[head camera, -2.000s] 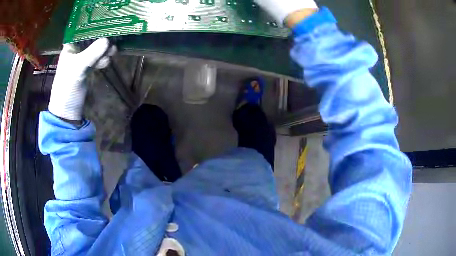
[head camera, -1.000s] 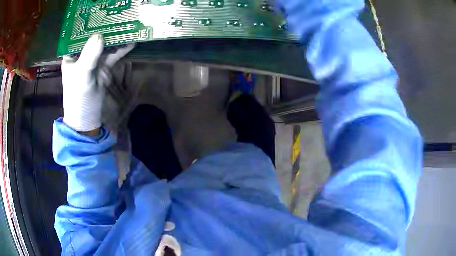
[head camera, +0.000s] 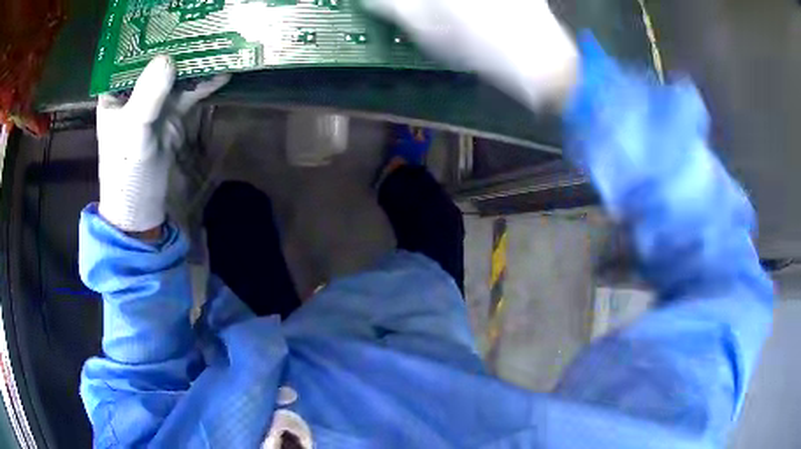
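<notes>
A green printed circuit board (head camera: 198, 57) with silvery tracks lies at the top of the view, its far part cut off by the edge. My left hand (head camera: 139, 153), in a white glove, grips its near left corner, thumb on top and other fingers at or under the edge. My right hand (head camera: 492, 44), also in a white glove, is over the right part of the board and strongly blurred. Its fingers are at the top edge, so whether it holds anything cannot be told.
The dark green bench edge (head camera: 395, 98) runs below the board. An orange-red curtain (head camera: 19, 57) hangs at upper left. A pale rail (head camera: 12, 390) curves at the left rim. A whitish translucent container (head camera: 318, 137) and yellow-black tape (head camera: 498, 263) are on the floor.
My right hand has come back into view and swept left over the board. My left hand keeps its place at the corner. The board sits slightly further left and up in view.
</notes>
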